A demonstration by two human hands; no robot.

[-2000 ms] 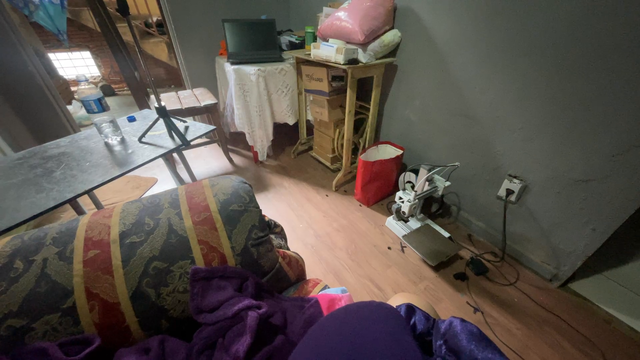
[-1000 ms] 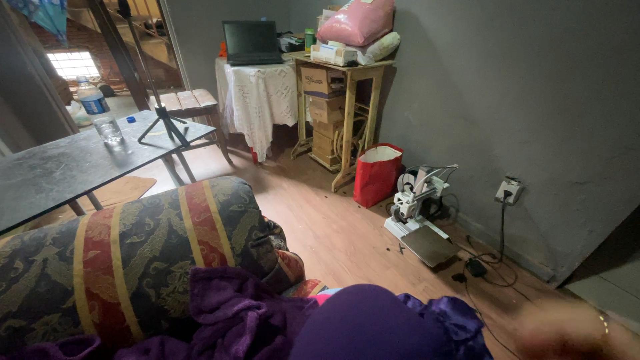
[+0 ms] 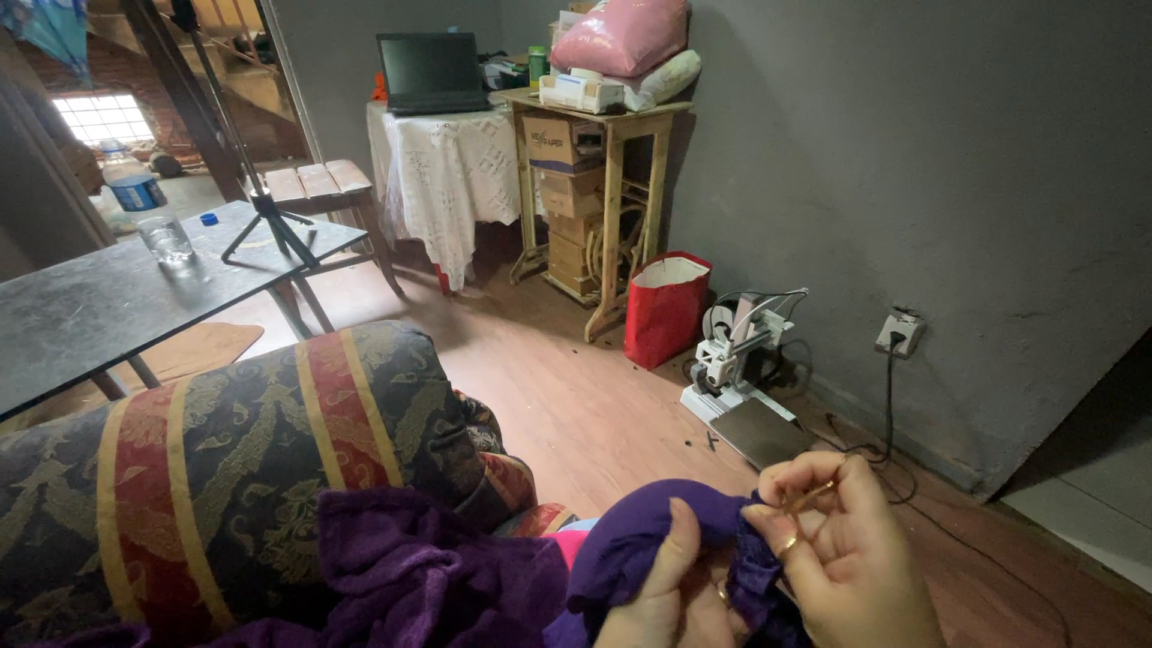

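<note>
A purple garment (image 3: 661, 522), smooth and rounded with a crinkled dark purple edge, lies at the bottom centre. My left hand (image 3: 670, 598) holds it from below, thumb up against the smooth part. On the right, my right hand (image 3: 832, 531) pinches the upper end of the crinkled edge between thumb and fingertips. Something thin and gold-coloured shows at those fingers; whether it is a ring or a separate piece, I cannot tell. A gold ring is on the right hand. A plush purple cloth (image 3: 432, 576) lies to the left, by the striped sofa arm (image 3: 243, 468).
Beyond are a dark table (image 3: 81, 315) with a plastic bottle (image 3: 148, 207) and a small tripod (image 3: 270, 229), a laptop (image 3: 434, 76), a stand with boxes (image 3: 616, 117), a red bag (image 3: 666, 310), a white 3D printer (image 3: 733, 360), and a cable at the wall outlet (image 3: 898, 333).
Two seconds ago neither hand was plainly in view. One second ago a blurred hand was at the lower right. Now both hands are on the purple garment.
</note>
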